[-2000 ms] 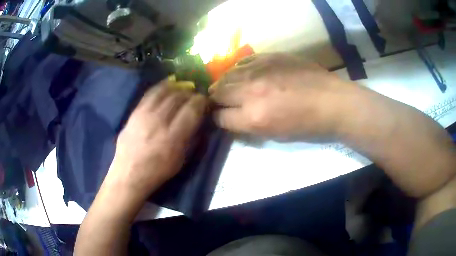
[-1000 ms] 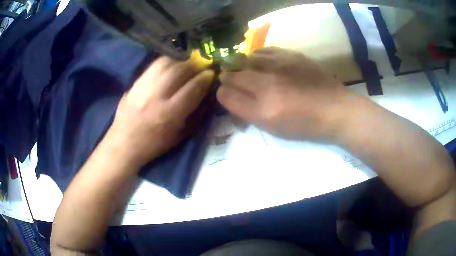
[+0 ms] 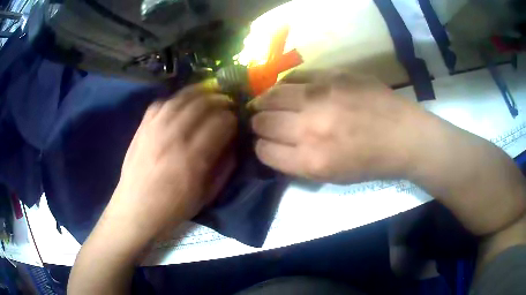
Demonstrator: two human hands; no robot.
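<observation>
A dark navy garment piece [image 3: 95, 155] lies crumpled on the left of the white tabletop and runs under both hands; a corner of it points toward the near table edge. My left hand [image 3: 179, 150] presses and grips the cloth just below the sewing machine head [image 3: 115, 40]. My right hand [image 3: 334, 127] pinches the cloth's edge beside it, fingertips close to the left hand's. Orange-red tape [image 3: 268, 72] shows beyond the fingertips in bright yellow-green light. The needle cannot be made out.
Two navy fabric strips [image 3: 406, 49] lie on the cream machine bed [image 3: 352, 37] at upper right. A thin dark tool [image 3: 504, 92] lies at the right. Ruler markings [image 3: 386, 185] run along the white tabletop's near edge. A small red item [image 3: 15, 205] is at far left.
The garment's near corner has shifted right and nearer the table edge. Both hands sit slightly lower in view, fingertips still together. More orange-red tape shows and the view has shifted.
</observation>
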